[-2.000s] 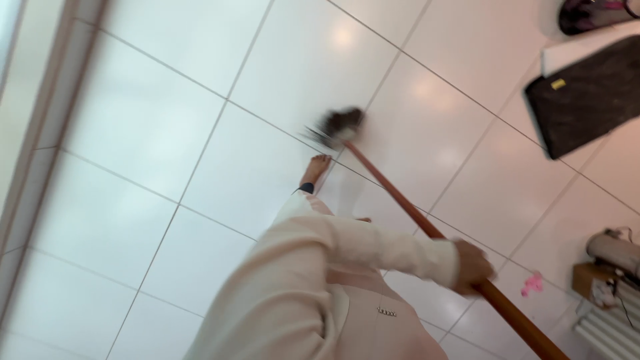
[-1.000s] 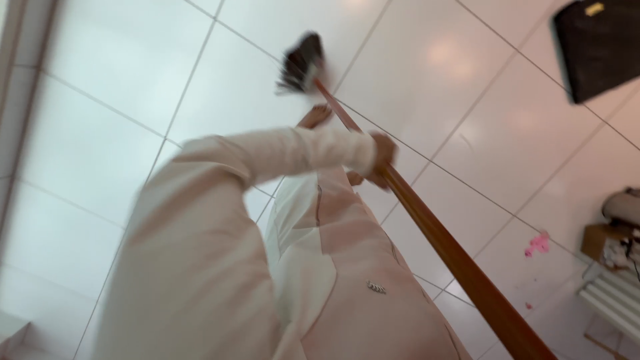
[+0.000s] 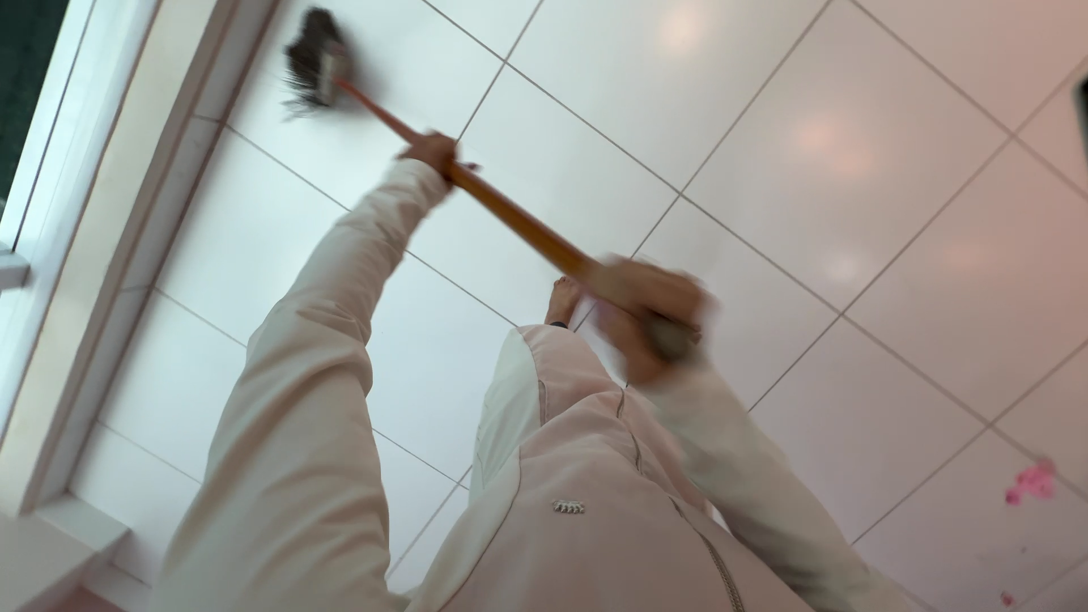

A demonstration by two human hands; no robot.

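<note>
A long wooden broom handle [image 3: 523, 219] runs from the upper left down to the middle. My left hand [image 3: 435, 155] grips it lower on the shaft, close to the broom head. Around its top end is my right hand [image 3: 654, 310], which is blurred. The dark-bristled broom head [image 3: 321, 61] is at the upper left over the white floor tiles, near the wall's base, and blurred; whether it touches the floor is hard to tell.
A wall base with a ledge [image 3: 136, 246] borders the floor on the left. Small pink scraps [image 3: 1033, 482] lie on the tiles at the lower right. My bare foot [image 3: 563, 302] shows near the middle. A dark object [image 3: 1083, 110] is cut off at the right edge.
The broom head has moved left, towards the wall base. My left hand has moved left with the broom. My right hand, not seen clearly earlier, now shows on the handle.
</note>
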